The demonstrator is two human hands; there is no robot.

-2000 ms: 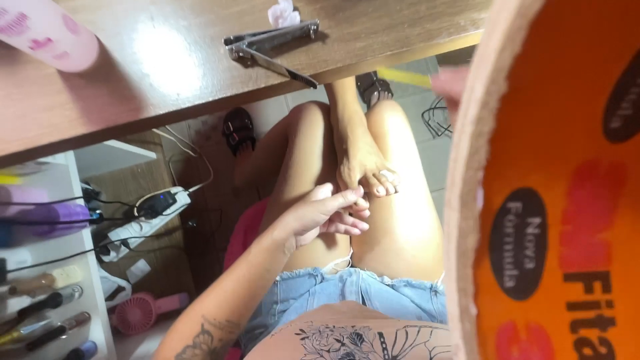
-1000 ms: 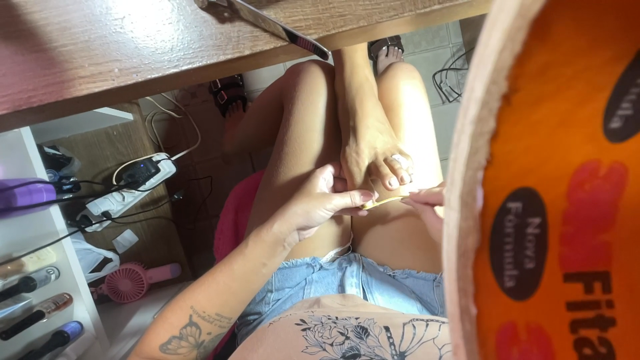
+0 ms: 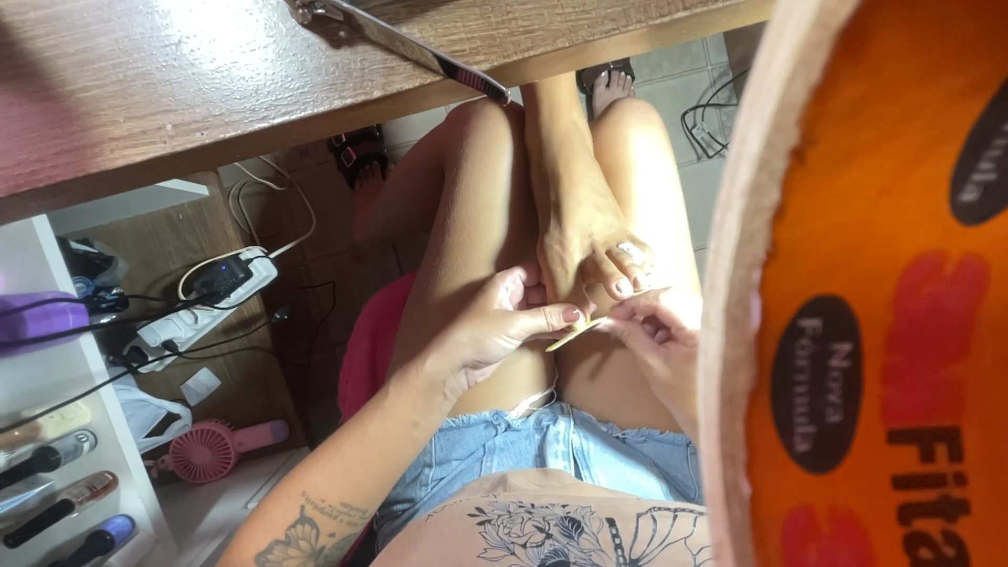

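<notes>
Another person's bare foot [image 3: 583,228] rests on my thighs, its leg coming from beneath the table. One toe bears something small and white. My left hand [image 3: 504,323] comes from the lower left and grips a toe at the near edge of the foot, with the thumb on top. Between finger and thumb of my right hand [image 3: 661,327] is a thin yellow nail file [image 3: 571,337], its free end pointing left. The file lies against the toe tip, beside my left thumb. Part of my right hand and its forearm are hidden behind a large roll.
A large orange-lined roll [image 3: 732,315] fills the right side. The wooden table edge [image 3: 331,110] runs above my knees, with a metal tool [image 3: 425,55] overhanging it. At left are a power strip [image 3: 213,303] with cables, a pink handheld fan [image 3: 209,450] and a shelf with bottles [image 3: 71,504].
My right hand with the file has come from beside the table to the foot. My left hand now holds a toe. The view has shifted, and the pink bottle is out of it.
</notes>
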